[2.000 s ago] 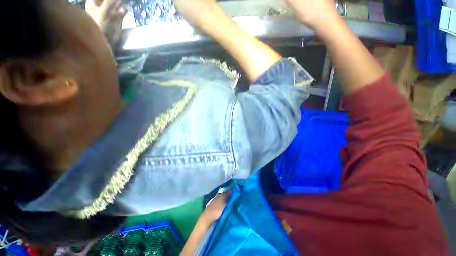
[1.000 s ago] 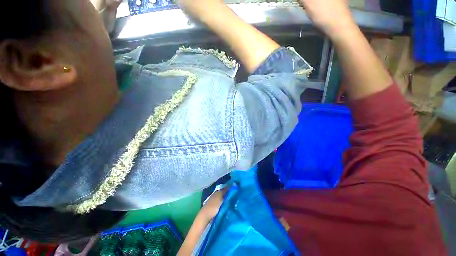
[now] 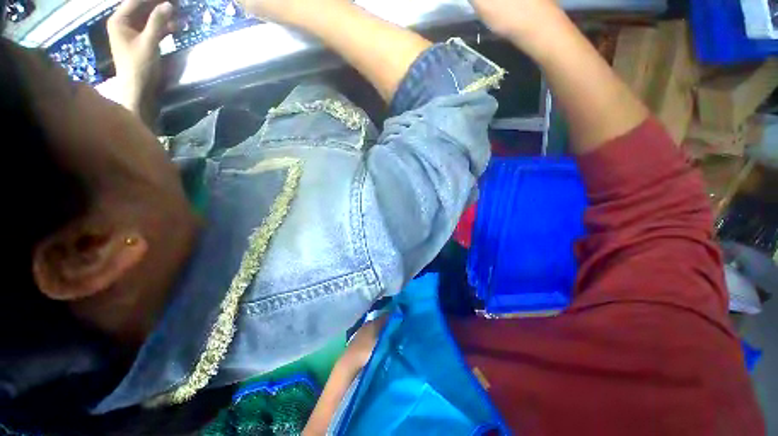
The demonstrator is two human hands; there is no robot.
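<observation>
My right arm, in a maroon sleeve, reaches up to the bench. My right hand (image 3: 510, 17) is cut off by the top edge, so its fingers and anything in them are hidden. A bare forearm rises at the bottom, and my left hand (image 3: 365, 339) seems to be at its end, beside the blue apron (image 3: 409, 383). The apron edge hides most of it, so its grip cannot be told. Part of a glare-lit board panel (image 3: 200, 19) shows on the line at the upper left.
A person in a denim jacket (image 3: 316, 221) fills the left and centre, both hands at the line. The metal rail (image 3: 247, 53) runs along the bench. Blue trays (image 3: 529, 238) stand below it. Cartons (image 3: 657, 77) and another blue tray (image 3: 729, 34) are at right. Green parts (image 3: 264, 413) sit at bottom.
The view has shifted, so the bench and trays sit higher and the neighbour's head lower. The neighbour's far hand now shows more fully, fingers raised. My right hand stays at the top edge.
</observation>
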